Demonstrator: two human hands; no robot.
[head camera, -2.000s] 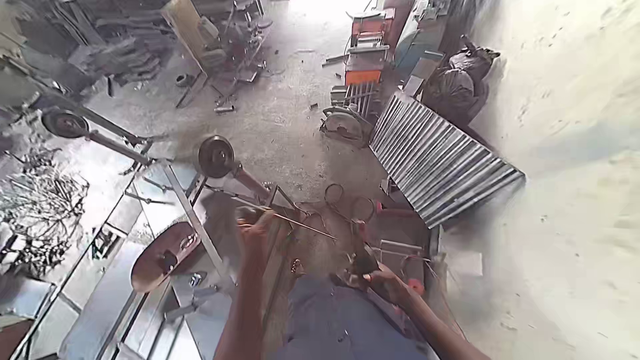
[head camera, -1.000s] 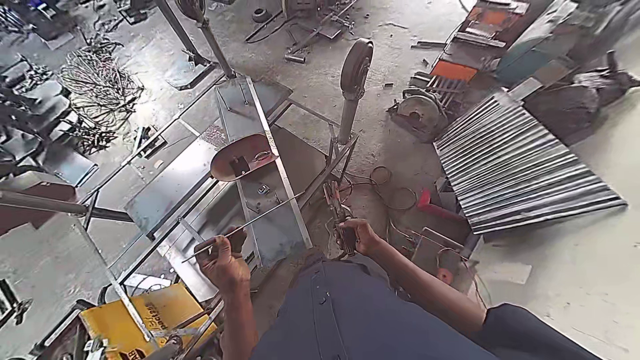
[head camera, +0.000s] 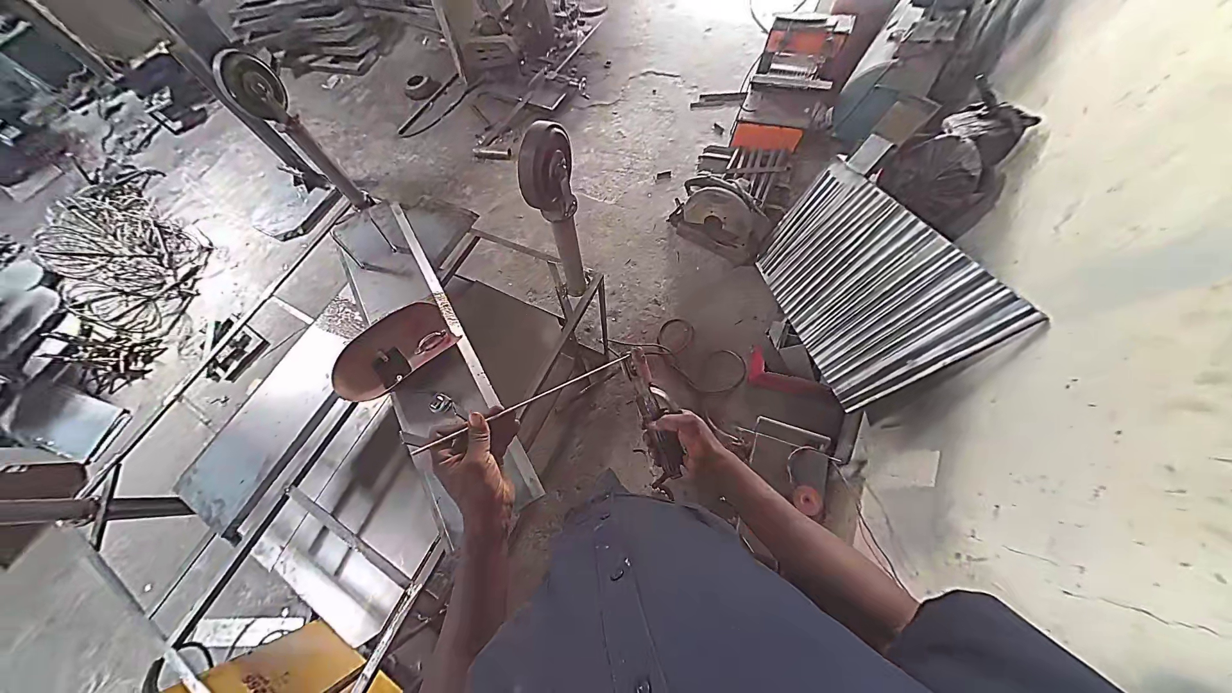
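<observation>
My left hand (head camera: 474, 474) grips a thin welding rod (head camera: 544, 395), along with a dark reddish-brown piece under the fingers. The rod slants up to the right, and its far end meets the jaws of a welding electrode holder (head camera: 643, 395). Around the dark handle of that holder my right hand (head camera: 688, 443) is closed. To the left of the hands stands a metal frame (head camera: 452, 332) with caster wheels, one caster (head camera: 546, 168) pointing up on its post. A reddish, curved shield-like piece (head camera: 395, 351) with a dark window lies on the frame.
A slatted metal panel (head camera: 895, 284) leans at the right near a pale wall. Behind it are a circular-bladed saw (head camera: 717, 214) and a black bag (head camera: 948, 159). Cable loops (head camera: 722, 371) lie on the floor. Tangled metal rods (head camera: 120, 260) are far left, a yellow sheet (head camera: 289, 664) lower left.
The rod's far end now meets the holder's jaws; one second ago my hands were farther apart, with the rod lower to the left. The view has shifted.
</observation>
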